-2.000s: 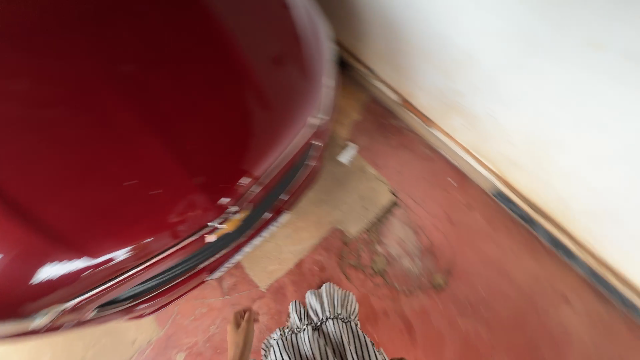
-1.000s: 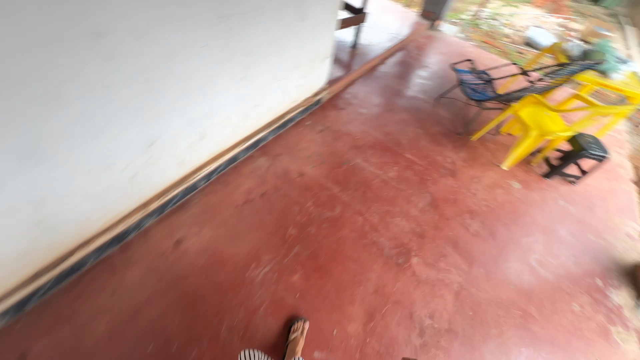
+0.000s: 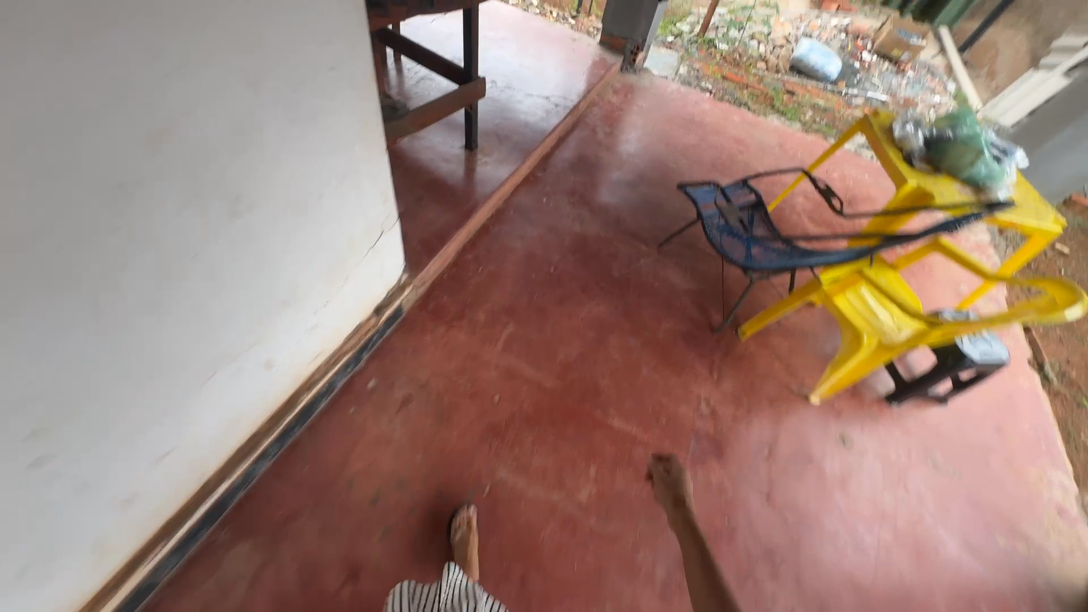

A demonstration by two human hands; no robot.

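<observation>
My right hand (image 3: 670, 483) hangs over the red floor at the lower middle, its fingers curled, with nothing visible in it. My left hand is out of the picture. To the left of the right hand, a foot in a sandal (image 3: 464, 531) shows below, beside striped fabric (image 3: 446, 593). The nearest furniture to the hand is a yellow plastic chair (image 3: 875, 314), up and to the right, with a black plastic stool (image 3: 956, 361) beside it.
A white wall (image 3: 195, 212) runs along the left to a corner, past which stands a wooden frame with legs (image 3: 470, 93). A blue reclining chair (image 3: 756, 238) and a yellow table (image 3: 1033, 200) bearing plastic bags (image 3: 973, 153) are at the right. Rubble (image 3: 765, 51) lies beyond the floor's edge.
The view has swung away from the red car to the wall corner and yellow furniture. My right hand has come into view since one second ago.
</observation>
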